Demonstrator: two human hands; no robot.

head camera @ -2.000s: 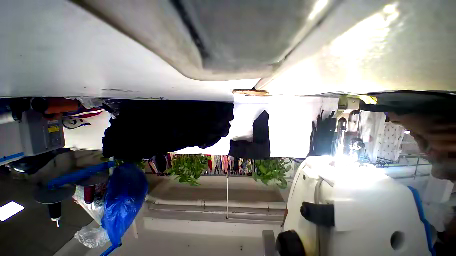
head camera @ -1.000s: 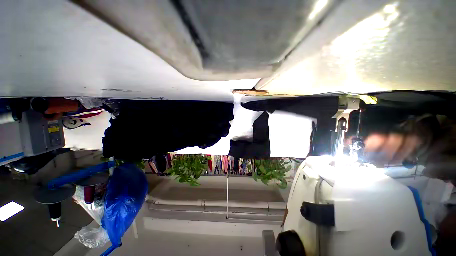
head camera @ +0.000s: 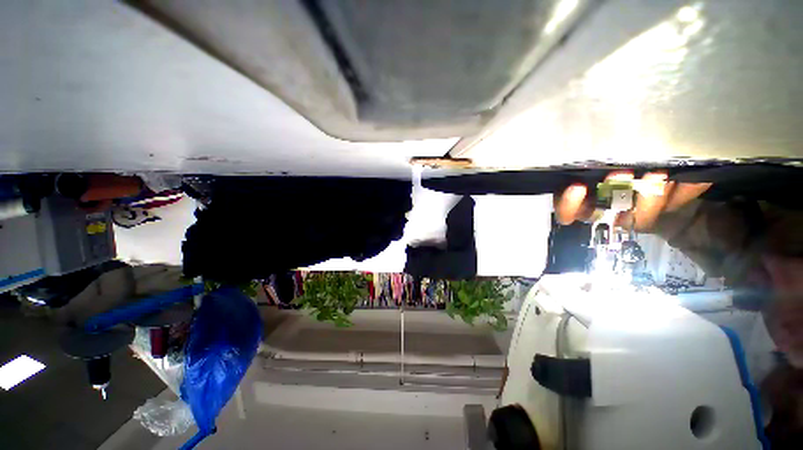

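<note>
The picture is upside down. Blurred fingers (head camera: 653, 204) lie around the presser foot (head camera: 614, 230), on black fabric (head camera: 511, 183) that runs along the table edge. More blurred skin shows at the right edge. I cannot tell whether this is my left or right hand, or both, nor whether the fingers grip the cloth. The white sewing machine head (head camera: 647, 369) fills the lower right, with a bright lamp glare at the needle. A dark bundle of black cloth (head camera: 295, 224) lies left of centre, and a smaller black piece (head camera: 453, 242) lies beside it.
A large grey blurred shape (head camera: 431, 70) fills the top centre. A blue plastic bag (head camera: 220, 352) and thread spools (head camera: 97, 347) show at the lower left. A grey box (head camera: 75, 237) is at the left. Green plants (head camera: 335, 299) and hanging coloured items are behind.
The fingers have moved from the right side to around the presser foot. The black fabric now extends left from the foot along the table edge. The dark bundle looks unchanged.
</note>
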